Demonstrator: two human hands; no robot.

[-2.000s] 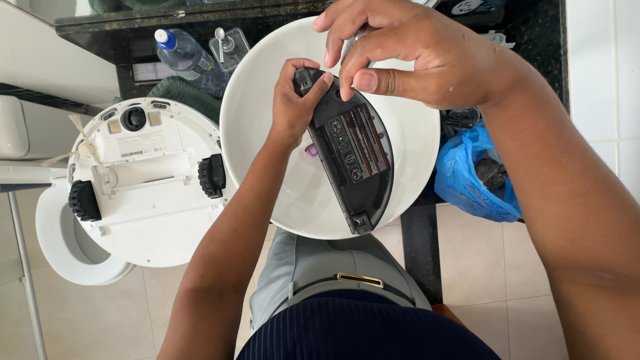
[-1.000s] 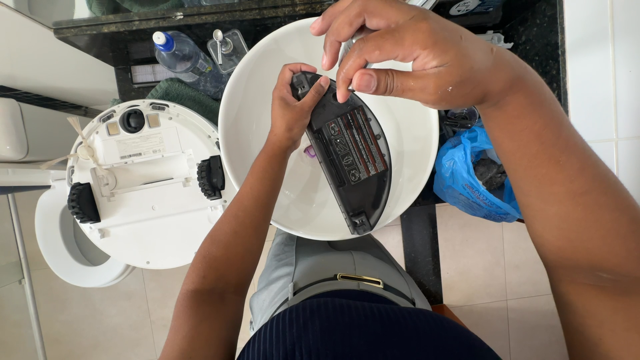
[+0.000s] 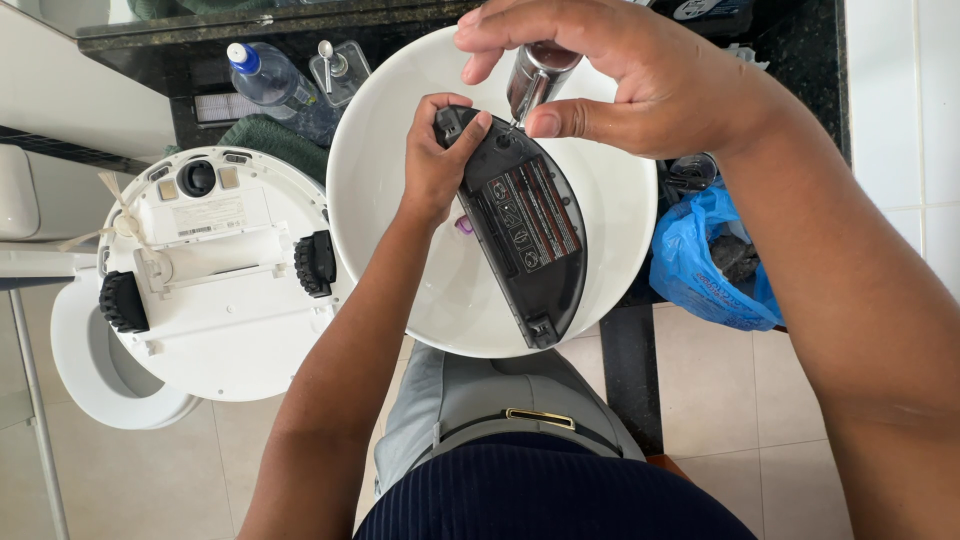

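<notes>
My left hand (image 3: 446,161) grips the upper left end of a dark robot-vacuum dustbin or water tank (image 3: 491,176), tilted over a round white basin (image 3: 375,225). A printed label with pictograms covers part of its face. Near its upper end is a round hole, right under the chrome faucet (image 3: 541,75). Over the faucet hovers my right hand (image 3: 607,82), thumb and fingers apart; whether it touches the faucet is hidden. A small purple thing (image 3: 464,224) shows beside the tank in the basin.
An upturned white robot vacuum (image 3: 225,322) lies left of the basin, above a toilet seat (image 3: 75,360). Behind stand a plastic bottle (image 3: 274,79), a pump dispenser (image 3: 340,69), a pleated filter (image 3: 225,107) and a green towel (image 3: 277,142). A blue plastic bag (image 3: 694,262) sits to the right.
</notes>
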